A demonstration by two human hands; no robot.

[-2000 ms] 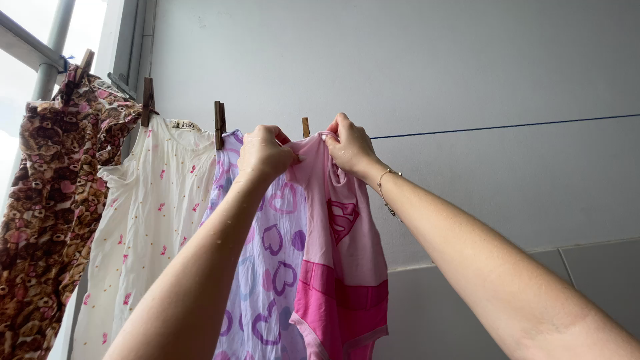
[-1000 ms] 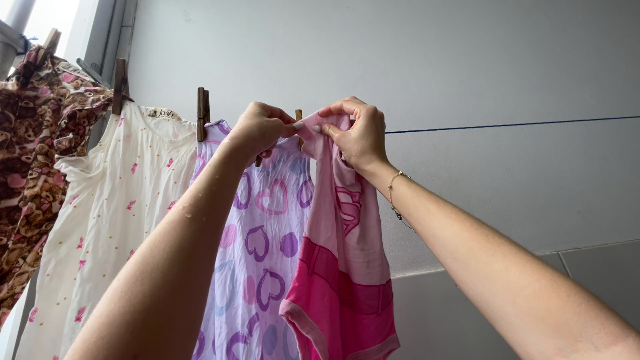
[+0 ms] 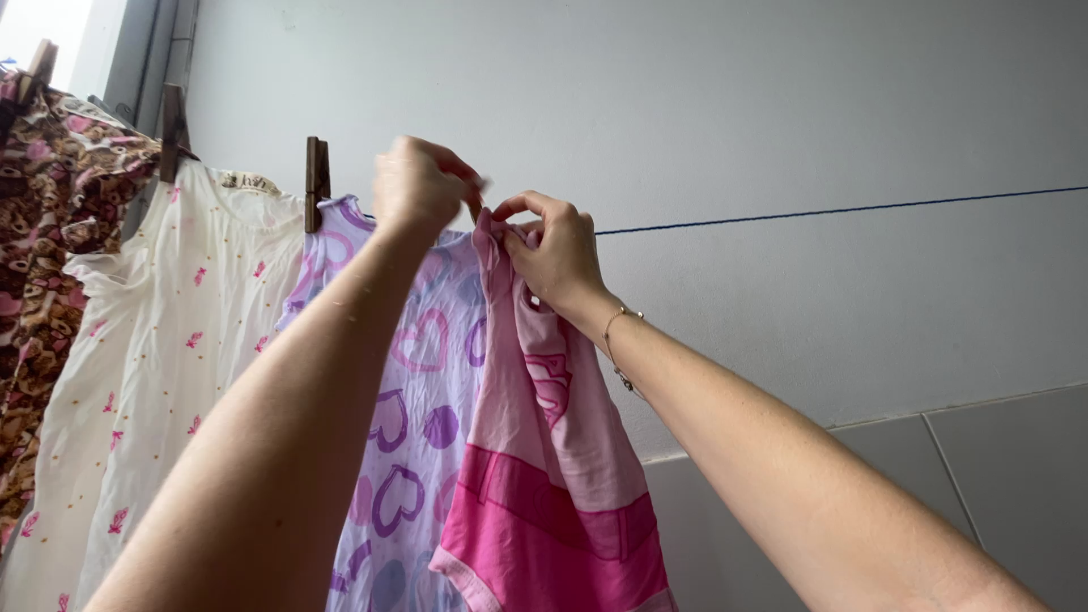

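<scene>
My right hand (image 3: 557,251) pinches the shoulder of a pink baby bodysuit (image 3: 552,476) against the line. My left hand (image 3: 422,187), blurred, has its fingertips on a wooden clothespin (image 3: 475,209) just left of the bodysuit's shoulder. Behind my left forearm hangs a lilac garment with hearts (image 3: 425,331), held at its left shoulder by a dark wooden clothespin (image 3: 317,184). The blue clothesline (image 3: 841,209) runs to the right from behind my right hand. Which cloth the clothespin at my fingertips grips is hidden.
A white garment with small pink prints (image 3: 161,340) hangs to the left from another wooden clothespin (image 3: 173,132). Beyond it is a brown and pink patterned garment (image 3: 42,187), near a window frame (image 3: 140,59). A grey wall (image 3: 680,102) stands behind the line, tiled lower down.
My left hand has let go of the bodysuit's shoulder and moved to the clothespin beside it. My right hand keeps its hold, and the bodysuit now hangs more folded than two seconds ago.
</scene>
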